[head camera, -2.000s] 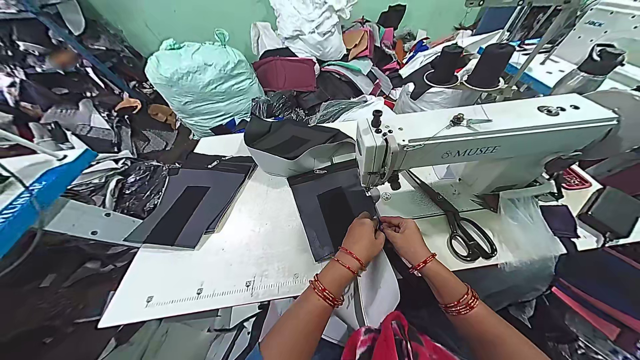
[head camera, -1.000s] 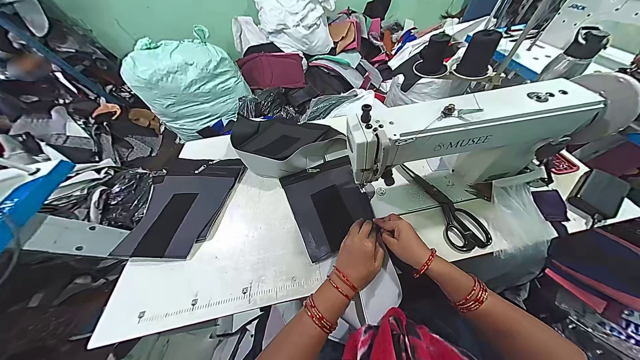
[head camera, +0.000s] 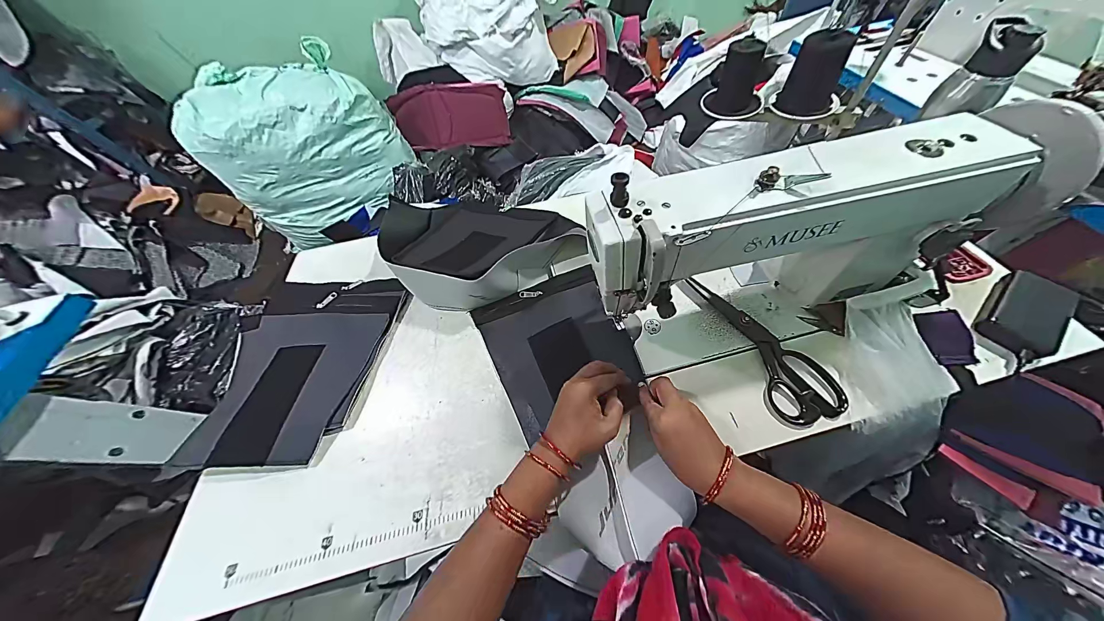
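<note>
A dark grey fabric panel (head camera: 509, 354) with a black patch and a zipper lies under the presser foot of a white sewing machine (head camera: 811, 224). My left hand (head camera: 591, 410) grips the panel's near right edge, fingers curled. Close beside it, my right hand (head camera: 681, 431) pinches the same edge between thumb and fingers. A white fabric piece (head camera: 638, 500) hangs from there over the table's front edge toward my lap. Right of the needle, black-handled scissors (head camera: 789, 371) lie on the machine bed. Behind the panel stands a curved black and white fabric piece (head camera: 474, 250).
Stacked grey panels (head camera: 293, 388) lie at the table's left. A mint plastic sack (head camera: 285, 147), fabric scraps and black thread cones (head camera: 815, 73) stand behind. The white table (head camera: 414, 414) bears a printed ruler along its front edge. A clear plastic bag (head camera: 897, 379) hangs at the right.
Both hands stay at the panel's edge near the needle, with slight shifts of the fingers. Nothing else has plainly changed.
</note>
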